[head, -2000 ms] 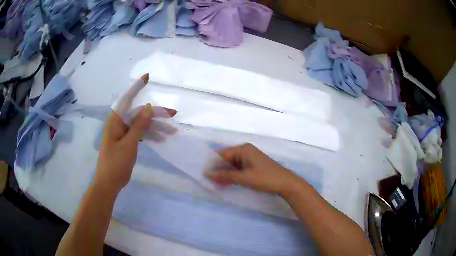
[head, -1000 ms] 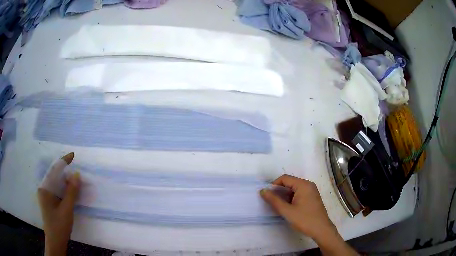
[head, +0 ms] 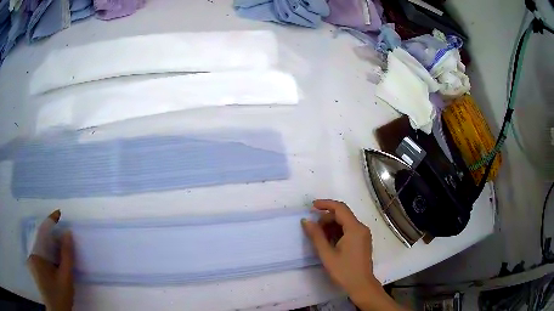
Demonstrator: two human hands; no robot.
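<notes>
A semi-sheer white interlining strip point(head: 188, 244) lies along the near light-blue stack point(head: 182, 276), whose blue edges show above and below it. My left hand point(head: 53, 261) holds the strip's left end, with pale sheer material over the index finger. My right hand point(head: 340, 249) holds its right end between thumb and bent fingers. The far light-blue stack point(head: 146, 164) lies beyond, with a paler sheer layer along its upper edge.
Two white interlining stacks point(head: 164, 54) lie at the far side. A steam iron point(head: 413, 197) rests at the right, with a yellow-orange bundle point(head: 471, 136) and white scraps point(head: 407, 88) behind it. Blue and lilac bundles point(head: 282, 11) line the far edge.
Since two seconds ago, the strip has come down from the raised hands onto the near stack. The hands have moved apart to its ends. The view has shifted right.
</notes>
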